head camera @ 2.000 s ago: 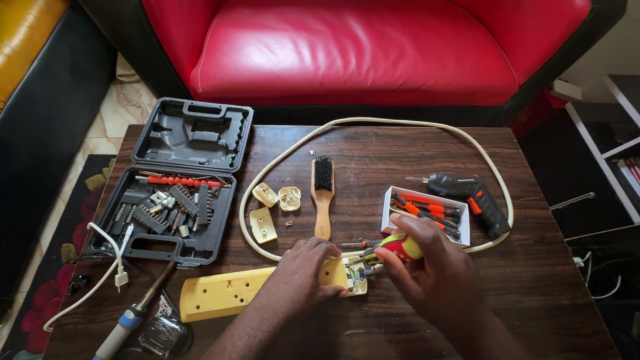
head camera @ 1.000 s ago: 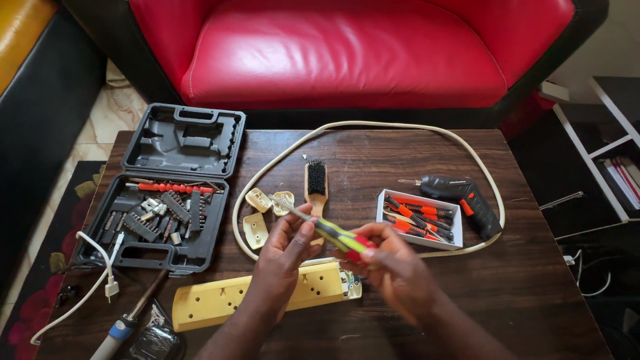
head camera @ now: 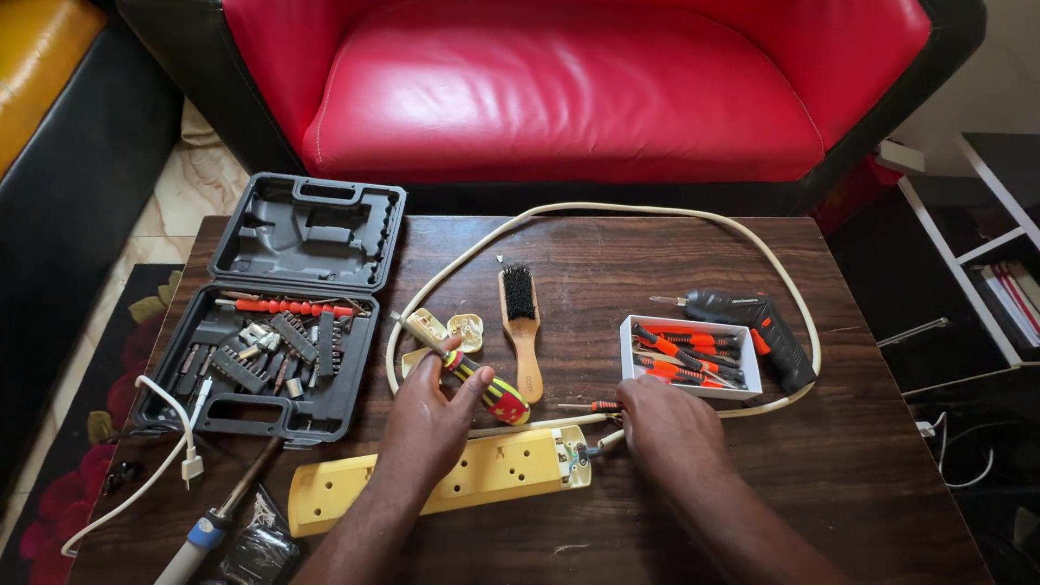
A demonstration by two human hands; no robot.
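My left hand (head camera: 443,398) holds a screwdriver with a red, yellow and black handle (head camera: 500,395), its shaft pointing up and left over cream plastic plug parts (head camera: 465,331). My right hand (head camera: 662,410) is closed around a small screwdriver with an orange and black handle (head camera: 603,405), just below the white box of screwdrivers (head camera: 754,370). Below the hands lies a yellow power strip (head camera: 487,471), its right end uncovered with wires showing. A cream cable (head camera: 611,439) lies by that end, partly hidden by my right hand.
An open black tool case (head camera: 366,357) with bits stands left, near a soldering iron (head camera: 183,561) and a white cord (head camera: 154,390). A wooden brush (head camera: 530,357) lies mid-table. A cordless screwdriver (head camera: 780,341) lies right, inside the looped cable (head camera: 617,208). A red sofa (head camera: 561,97) is behind.
My right hand has let go of the red and yellow screwdriver and moved right, where it now grips the small screwdriver. My left hand keeps the larger one, its handle now pointing down and right.
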